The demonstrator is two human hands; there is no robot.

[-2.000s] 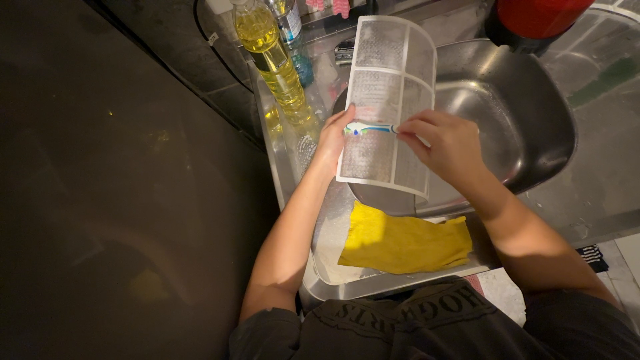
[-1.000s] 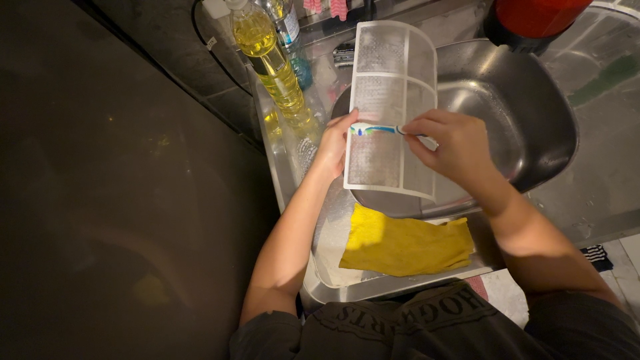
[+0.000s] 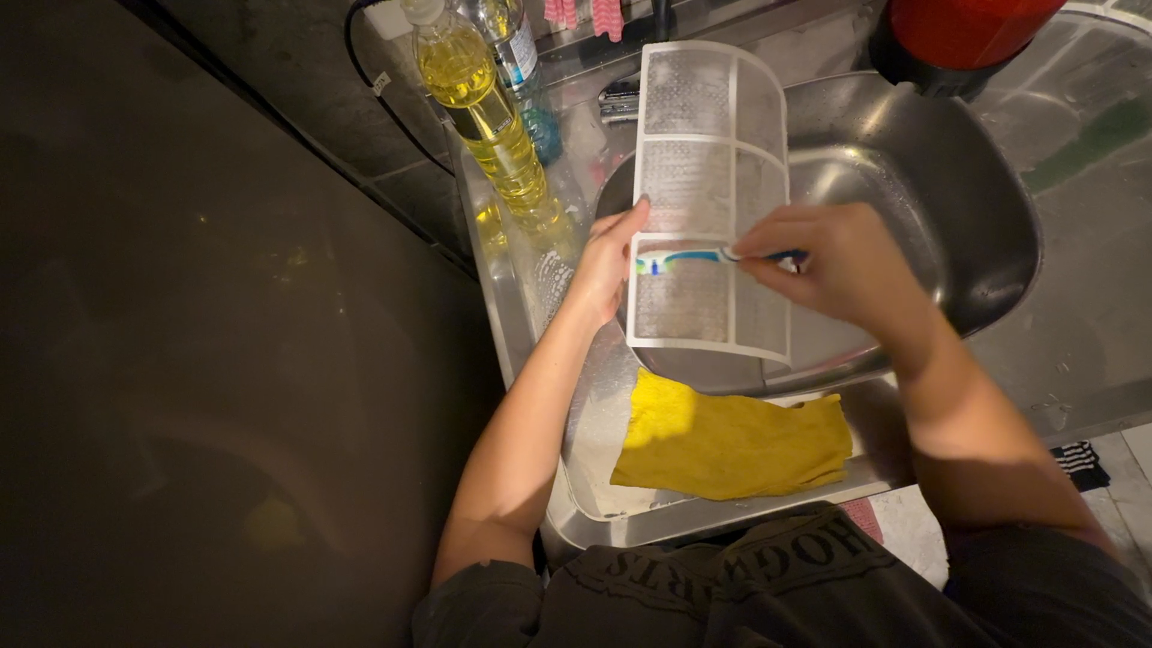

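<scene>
A curved mesh filter panel with a white plastic frame point(image 3: 686, 184) is held over the stainless steel sink basin point(image 3: 976, 207). My left hand point(image 3: 612, 261) grips its left edge, the thumb on the front and the other fingers mostly hidden behind. In my right hand point(image 3: 823, 265) is a blue and white toothbrush point(image 3: 693, 256). Its bristle head lies at the left part of the mesh, close to my left thumb, with the handle pointing right. Below the panel, a yellow cloth point(image 3: 733, 441) is spread on the near rim of the sink.
A bottle of yellow liquid point(image 3: 486, 117) and a clear bottle point(image 3: 513, 54) stand at the back left. At the back right is a red and black container point(image 3: 963, 36). Pink cloth point(image 3: 607, 16) hangs at the back. A dark, smooth surface point(image 3: 234, 360) fills the left side.
Both hands keep their hold on the panel and the toothbrush. No other thing has plainly moved.
</scene>
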